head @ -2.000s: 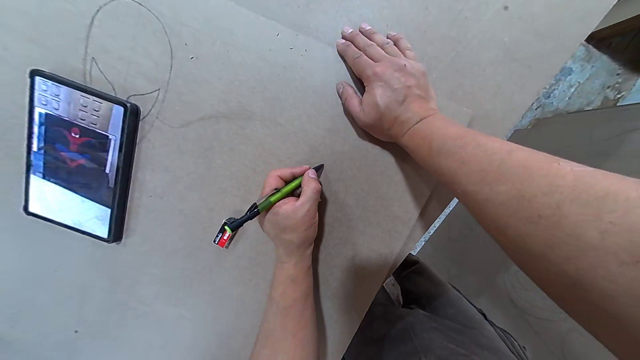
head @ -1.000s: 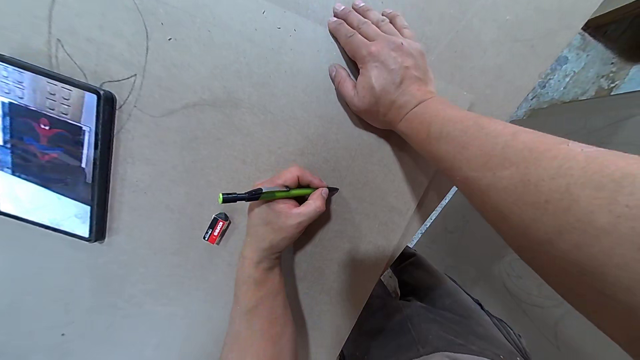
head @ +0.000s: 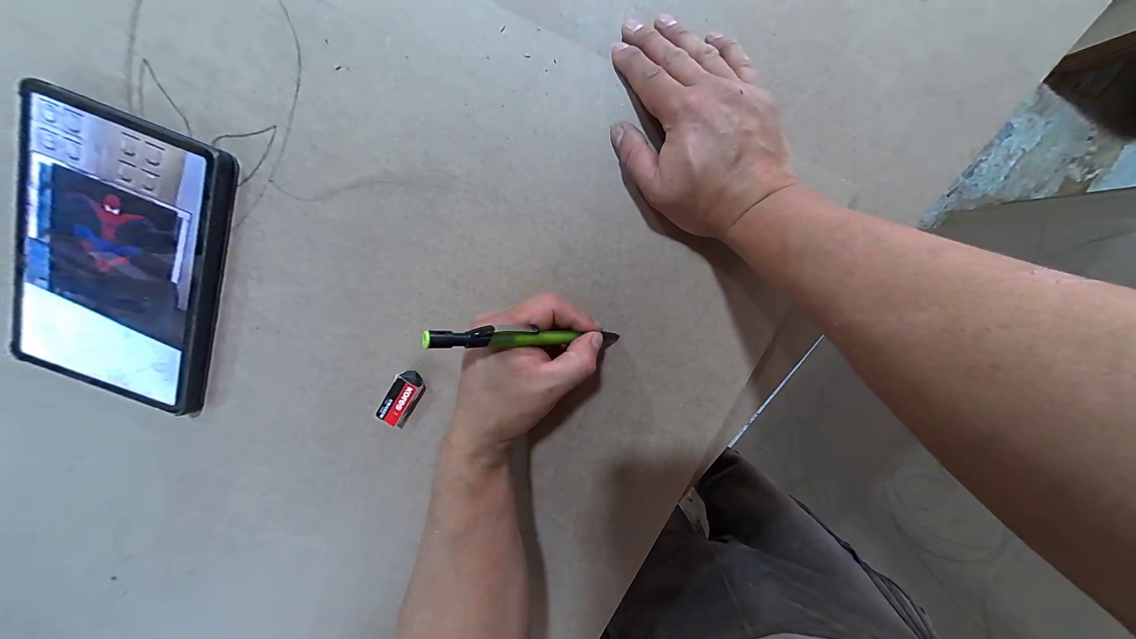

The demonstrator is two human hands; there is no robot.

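My left hand (head: 524,364) grips a green and black mechanical pencil (head: 510,338), lying nearly level across the view with its dark tip at the surface of a large grey-brown board (head: 337,497). To the upper right, my right hand (head: 706,133) rests flat on the same board, palm down, fingers a little apart, holding nothing. A small eraser in a red and black sleeve (head: 401,399) lies just left of my left wrist. Curved pencil lines (head: 298,71) run across the board's upper left.
At the left lies a tablet or phone in a dark case (head: 209,284), its screen showing a red and blue Spider-Man figure. The board's slanting edge (head: 737,430) passes by my trousered leg (head: 737,568). Another panel with faint round marks (head: 950,515) sits at lower right.
My left hand has turned the pencil from a slant to nearly level, its tip shifting slightly down and right. My right hand stays flat on the board.
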